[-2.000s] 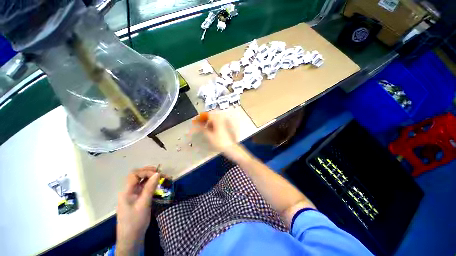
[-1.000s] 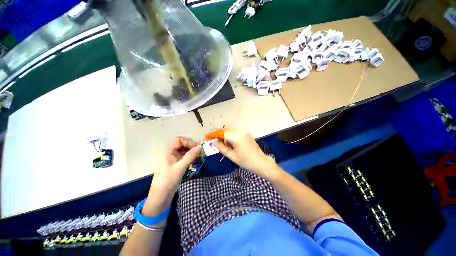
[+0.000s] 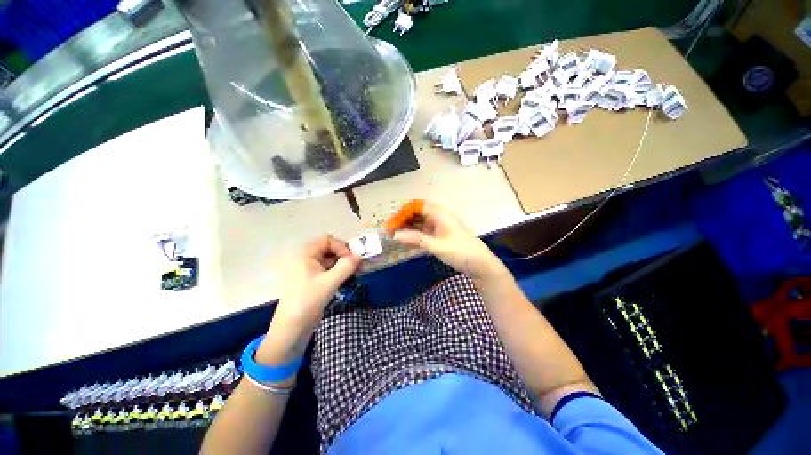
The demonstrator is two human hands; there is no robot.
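My left hand [image 3: 327, 268] holds a small white plug housing [image 3: 365, 245] between thumb and fingers above the bench's front edge. A dark circuit board [image 3: 350, 293] shows just below my left fingers. My right hand [image 3: 433, 233], with orange finger covers, is just right of the housing, thumb and fingers close together; a thin pale solder wire [image 3: 637, 158] runs from the upper right down toward it. Whether the fingertips grip the wire is too blurred to tell. The dark soldering iron tip [image 3: 353, 204] points down just beyond the housing.
A clear fume hood [image 3: 311, 107] hangs over the bench. White housings [image 3: 542, 102] lie heaped on brown cardboard [image 3: 569, 178]. A joined assembly [image 3: 179, 274] lies on the white board [image 3: 98, 231]. Rows of assemblies [image 3: 151, 395] are at lower left; a black bin [image 3: 711, 329] stands at right.
From one second ago, the white housing has come up nearer the iron tip in my left hand. My right hand has moved slightly up and right, off the housing.
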